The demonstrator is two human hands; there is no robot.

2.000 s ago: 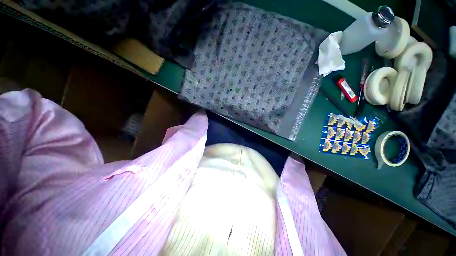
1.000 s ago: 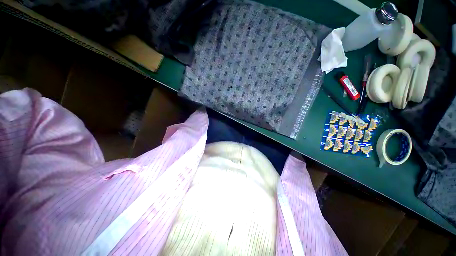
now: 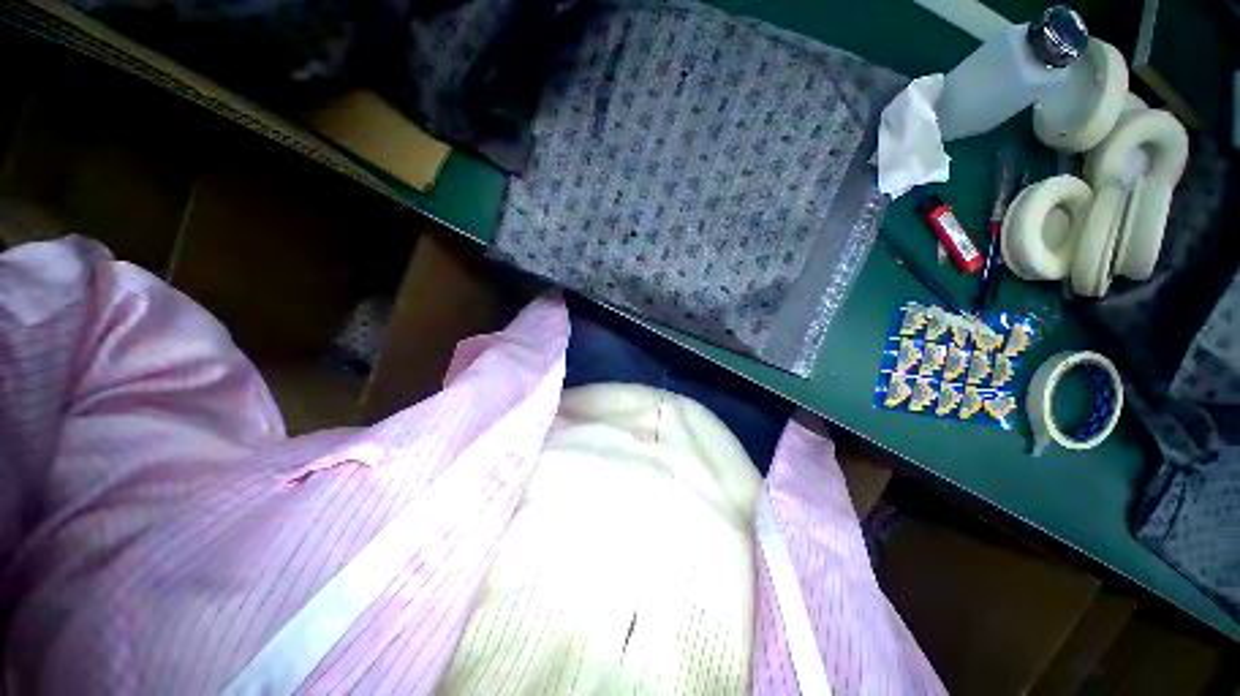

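Neither of my hands is in view; only my pink striped sleeves and clothing show. A grey printed packing bag lies flat on the green bench in front of me, its plain clear flap strip on the right side. A crumpled white tissue lies beside the flap. A translucent cleaner bottle with a metallic cap is right of the tissue. Cream ear cushions are grouped by the bottle. A red tube, a dark pen and a blue sticker sheet lie below them.
A masking tape roll lies right of the sticker sheet. Dark glossy plastic is heaped at the upper left. More grey printed bags lie at the right edge. A cardboard flap rests at the bench edge; brown cartons stand below.
The bench items have shifted very slightly to the right in the picture. Nothing has visibly moved on the bench itself, and no hand has come into view.
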